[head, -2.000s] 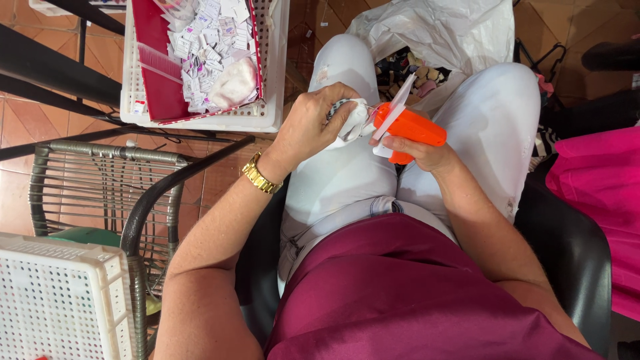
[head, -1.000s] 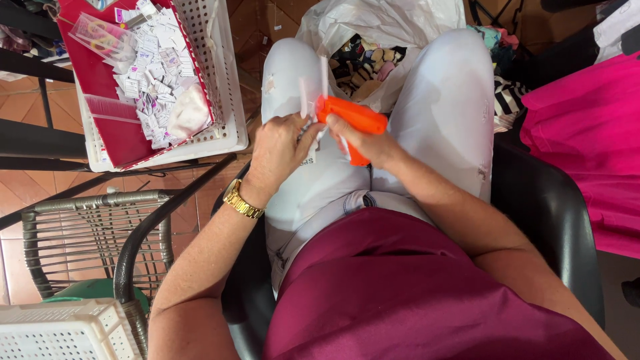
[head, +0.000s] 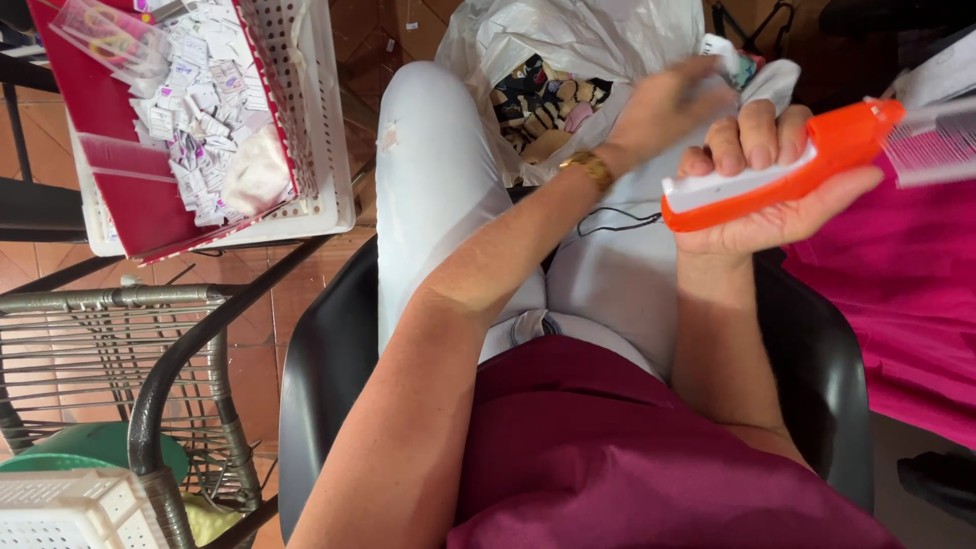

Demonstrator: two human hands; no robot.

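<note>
My right hand (head: 762,183) is closed around the white and orange handle of a tagging gun (head: 846,145), raised over the right thigh. A blurred strip of clear plastic fasteners (head: 934,145) sticks out of its far right end, and a thin black cord loop hangs from the handle's lower end. My left hand (head: 671,107), with a gold watch at the wrist, is reached across the right knee and blurred by motion. Just beyond its fingers lie light-coloured cloth pieces (head: 770,84); whether it holds anything cannot be seen.
A clear plastic bag (head: 564,34) of patterned cloth pieces lies beyond my knees. At upper left, a red box (head: 145,206) of small printed labels stands on a white perforated crate (head: 328,175). A corded metal chair (head: 114,297) is at left, and bright pink fabric (head: 900,305) at right.
My left hand has left the small item it was handling near the gun's tip and crossed to the right. My right hand has lifted the tagging gun up and to the right, away from the lap.
</note>
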